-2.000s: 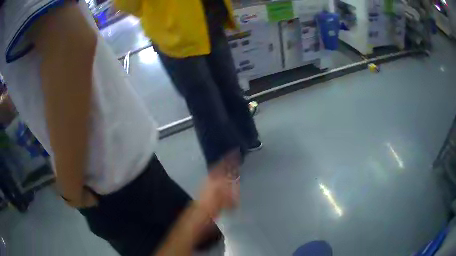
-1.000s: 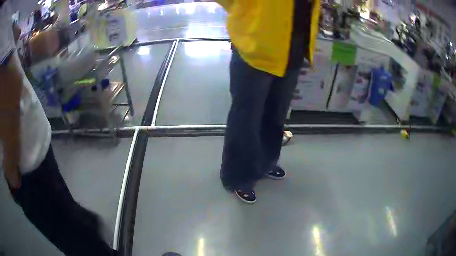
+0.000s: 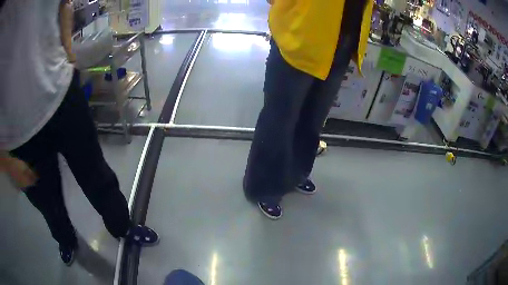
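Neither of my hands is in the picture. Nearest in front stands a person in a yellow jacket (image 3: 312,39) and dark wide trousers, cut off at the top edge. At the left stands a person in a white shirt (image 3: 33,78) and black trousers, one shoe on the dark floor trunking (image 3: 146,192). A small rounded blue shape (image 3: 182,278) shows at the bottom edge; I cannot tell what it is.
A metal rack cart (image 3: 146,72) with a whitish bin stands behind the left person. White machine benches (image 3: 356,92) with a green label (image 3: 391,60) and a blue bin (image 3: 428,101) stand at the right. Silver-edged trunking crosses the floor. A dark edge (image 3: 493,267) shows at lower right.
The view has swung left since the first frame. The white-shirted person now shows farther off, down to the shoes. The blurred hand low in the first frame is gone. The yellow-jacketed person stands much as one second ago.
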